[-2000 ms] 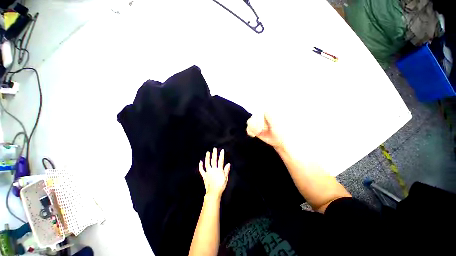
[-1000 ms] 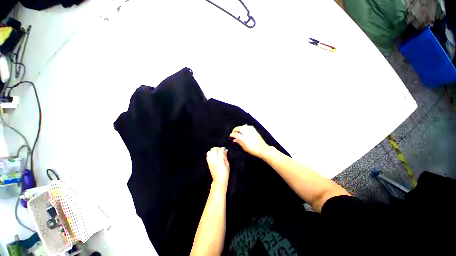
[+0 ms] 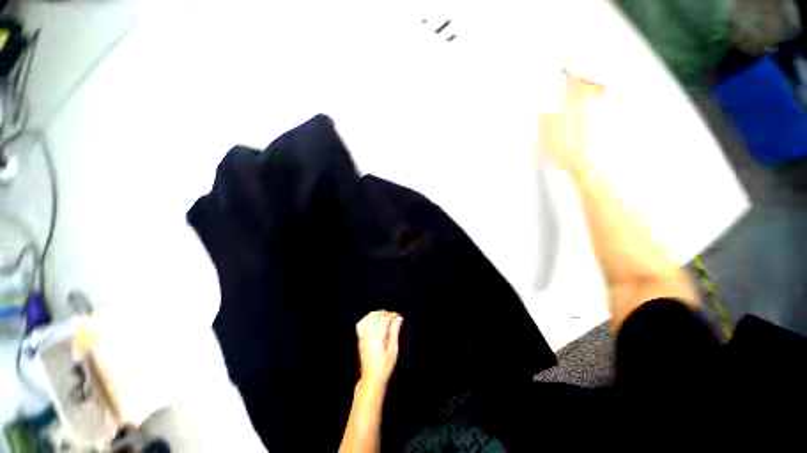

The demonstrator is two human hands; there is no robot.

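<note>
A black sleeveless garment lies on the white table in front of me, its top edge pointing away. My left hand rests on the lower middle of the garment with its fingers curled onto the fabric; whether it pinches cloth I cannot tell. My right hand is blurred, stretched out over the table to the right of the garment. Its fingers are at the small snips, which show only as a faint reddish-yellow streak. Whether it grips them is not clear.
The white table has a blurred dark hanger end at its far side. A white basket and cords lie at the left. A blue bin and green sack stand beyond the right edge.
My right hand has left the garment and moved far out to the right, to the snips. My left hand has moved slightly down the garment toward me.
</note>
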